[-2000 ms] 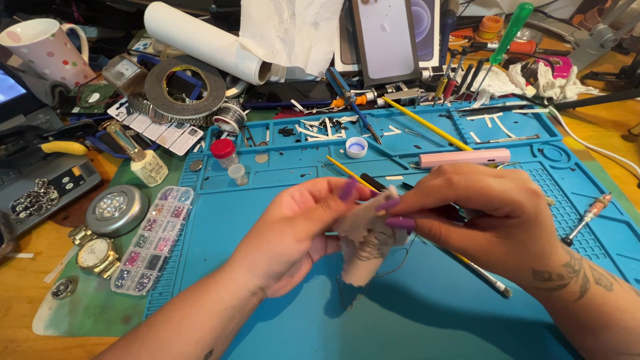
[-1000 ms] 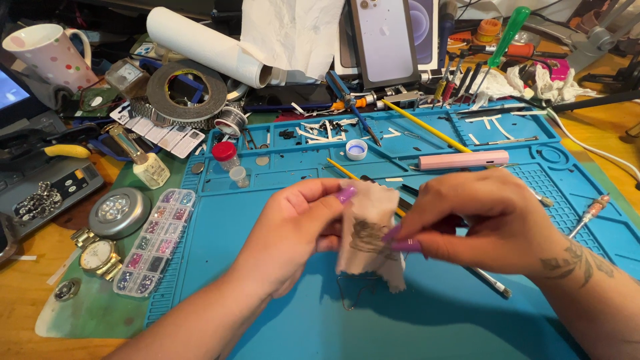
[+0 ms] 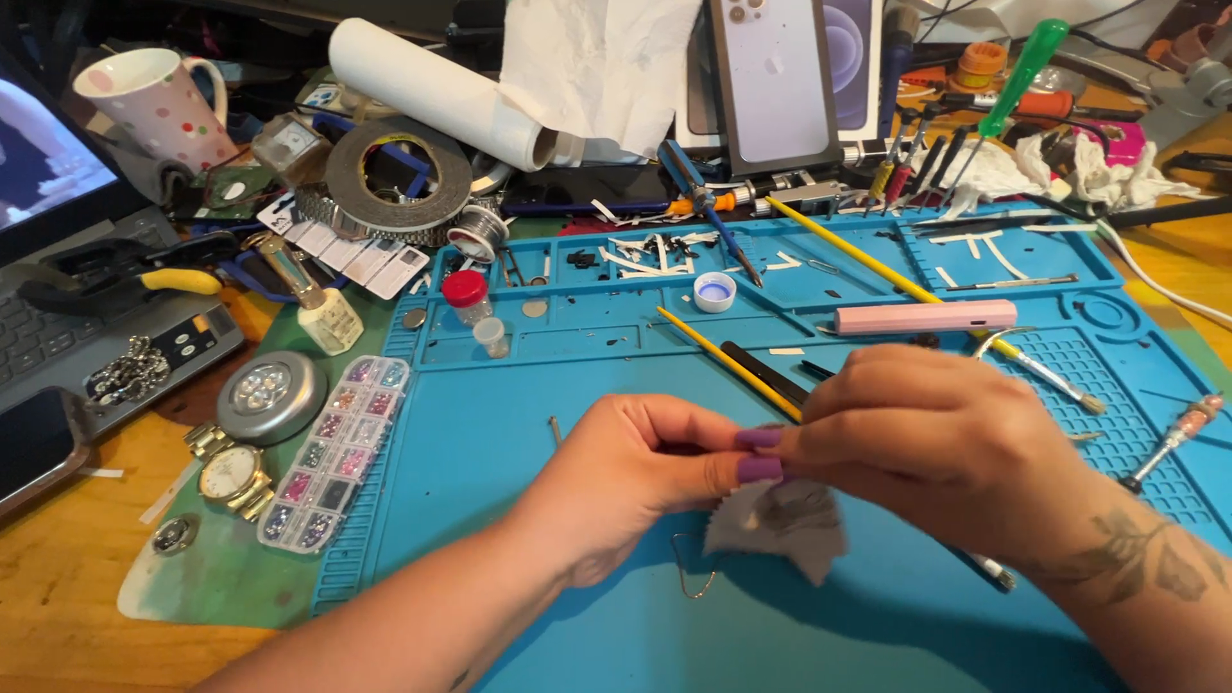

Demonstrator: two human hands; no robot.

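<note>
A small grey cloth with dark smudges and a zigzag edge (image 3: 784, 529) hangs below my fingertips, above a blue silicone work mat (image 3: 577, 635). My left hand (image 3: 635, 481) pinches at the cloth's upper edge between thumb and fingers. Against those fingertips, my right hand (image 3: 914, 433) also grips the top of the cloth; its fingertips are partly hidden. A thin metal chain (image 3: 695, 587) dangles in a loop beside the cloth, under my left hand. Whatever else lies between the fingers is hidden.
Left of the mat are a clear rhinestone case (image 3: 332, 457), a gold-tone wristwatch (image 3: 231, 474), a round silver lamp (image 3: 271, 397) and a laptop (image 3: 144, 318). Yellow-handled brushes (image 3: 731, 366), a pink pen-shaped device (image 3: 924, 318) and a white cap (image 3: 714, 292) lie beyond my hands.
The cloth, spread more openly between my hands one second ago, now hangs bunched beneath joined fingertips. My right hand has moved in against my left.
</note>
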